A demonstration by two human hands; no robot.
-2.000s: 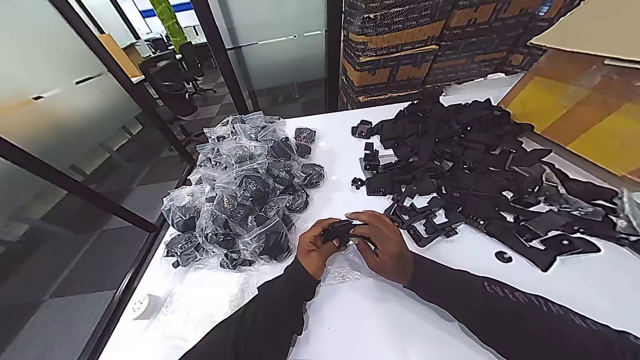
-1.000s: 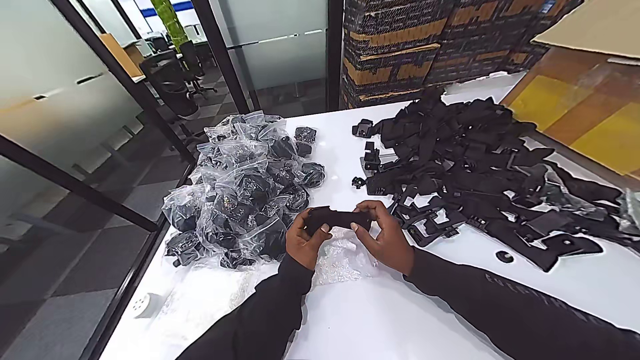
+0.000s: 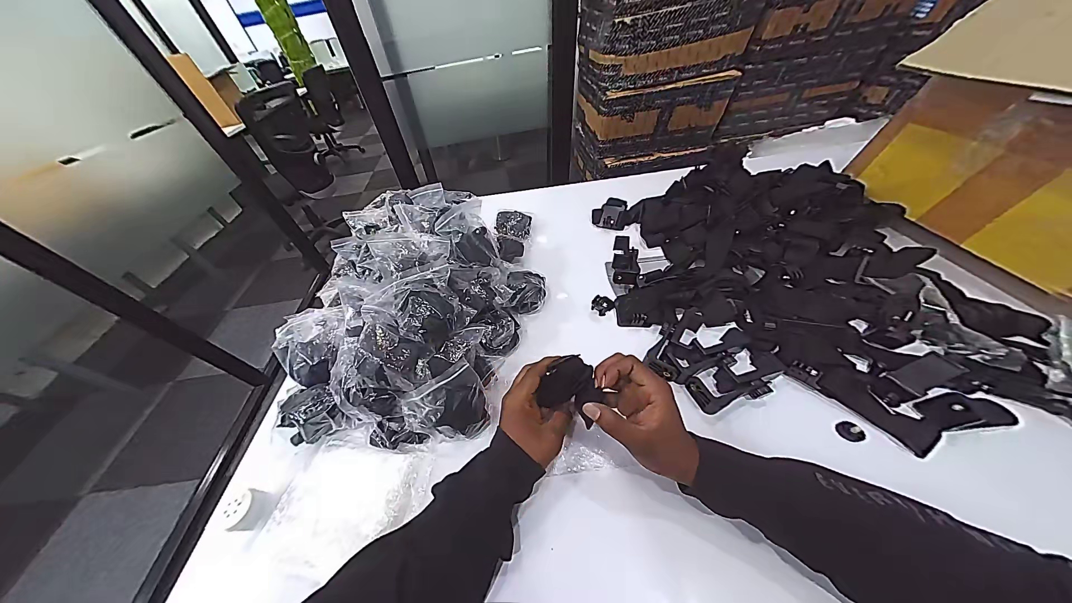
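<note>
My left hand point(image 3: 534, 417) grips a bundled black fabric strap point(image 3: 564, 382) near the middle of the white table. The fingers of my right hand point(image 3: 638, 410) pinch the strap's loose end at the bundle's right side. Under both hands lies a clear plastic bag point(image 3: 578, 456), partly hidden. To the left is a heap of clear zip bags point(image 3: 410, 310) with black items inside. A large pile of black straps point(image 3: 754, 251) with plastic mounts and clips spreads on the right. Close to that pile is a small round black part point(image 3: 850, 430).
Flat clear plastic bags point(image 3: 343, 502) lie at the table's lower left, beside a white round object with holes point(image 3: 240, 509). An open cardboard box point(image 3: 963, 176) stands at the right. Taped cartons point(image 3: 662, 84) are stacked beyond the far edge, and a glass partition point(image 3: 100, 167) runs along the left.
The black strap was stretched between both hands a second ago; now it is a compact bundle in my left hand. My right hand has turned, with its fingers at the bundle's side.
</note>
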